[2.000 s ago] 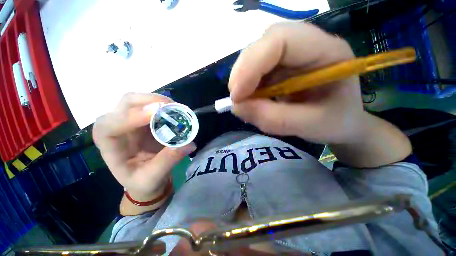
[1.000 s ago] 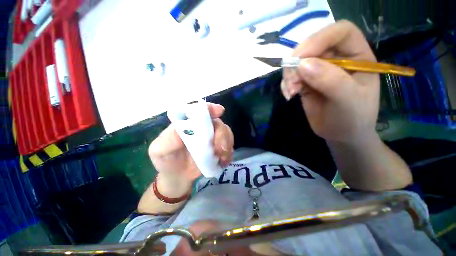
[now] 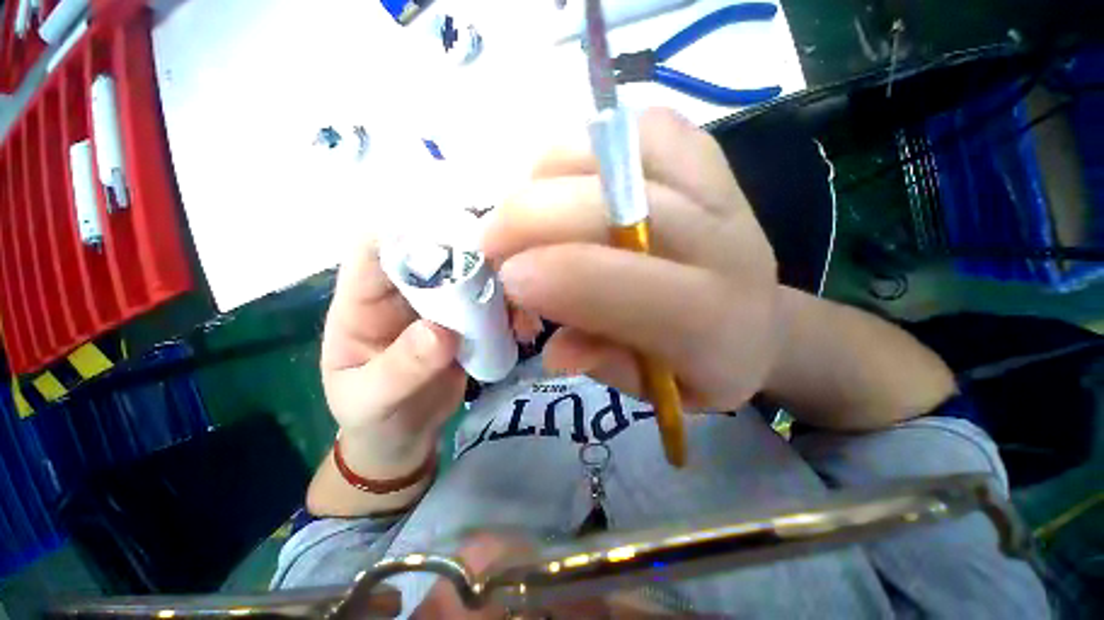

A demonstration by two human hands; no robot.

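Observation:
My left hand (image 3: 394, 363) holds the white device housing (image 3: 478, 325) over my lap, its round open end tilted up and towards me. Small electronics and a white piece show inside the opening. My right hand (image 3: 684, 267) holds the hobby knife (image 3: 630, 194) between its fingers, blade pointing up and away, gold handle down. The right thumb and fingertips are at the housing's rim. Whether they pinch a small part there is hidden.
A red slotted tray (image 3: 145, 230) with white tubes stands at left. On the white sheet (image 3: 242, 145) lie blue-handled cutters (image 3: 642, 67), small loose subassemblies (image 3: 458, 39), a tiny blue piece (image 3: 433, 149) and part of a blue block at the top edge. Blurred glasses frame crosses low.
The right hand has moved left to the housing, and the knife has turned from pointing left to pointing up. The housing's open end now shows. A tiny blue piece now shows on the sheet.

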